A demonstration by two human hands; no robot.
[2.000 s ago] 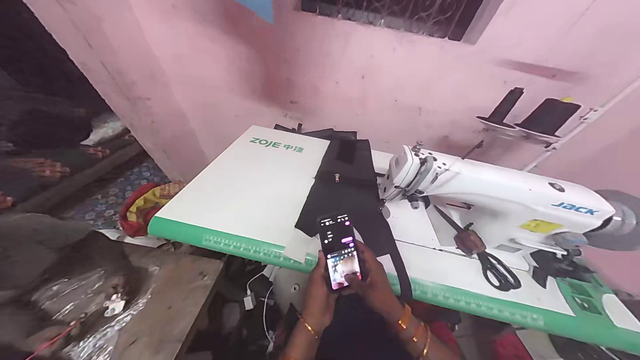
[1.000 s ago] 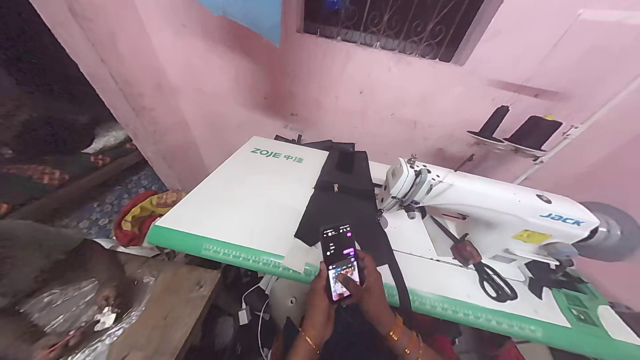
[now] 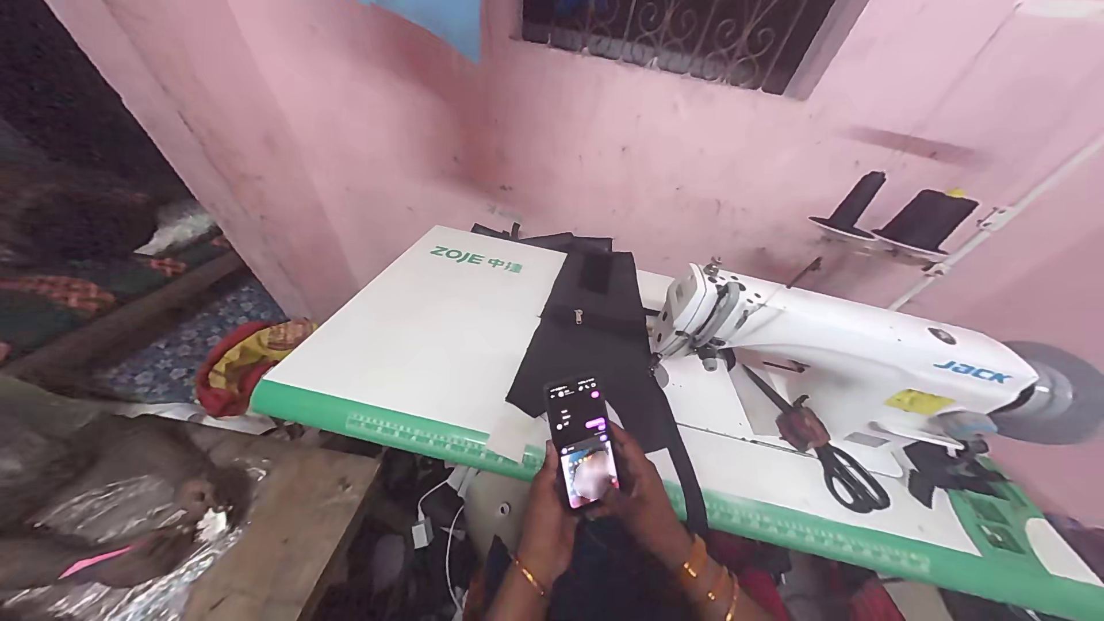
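A lit smartphone (image 3: 582,444) is held upright over the table's front edge, its screen facing me. My left hand (image 3: 549,513) grips its left side; my right hand (image 3: 638,496) holds its right side, the thumb near the lower screen. Behind the phone, black fabric pieces with a zipper pull (image 3: 595,289) lie across the white sewing table (image 3: 405,336). A white Jack sewing machine (image 3: 862,332) stands right of the fabric. Scissors with black handles (image 3: 849,479) lie on the table below the machine's arm.
Two black thread cones (image 3: 927,222) sit on a stand at the back right. Black fabric scraps (image 3: 949,470) lie by the machine's base. A wooden plank (image 3: 293,526) and a red and yellow cloth (image 3: 246,362) are at the left. A white cable (image 3: 450,552) hangs below the table.
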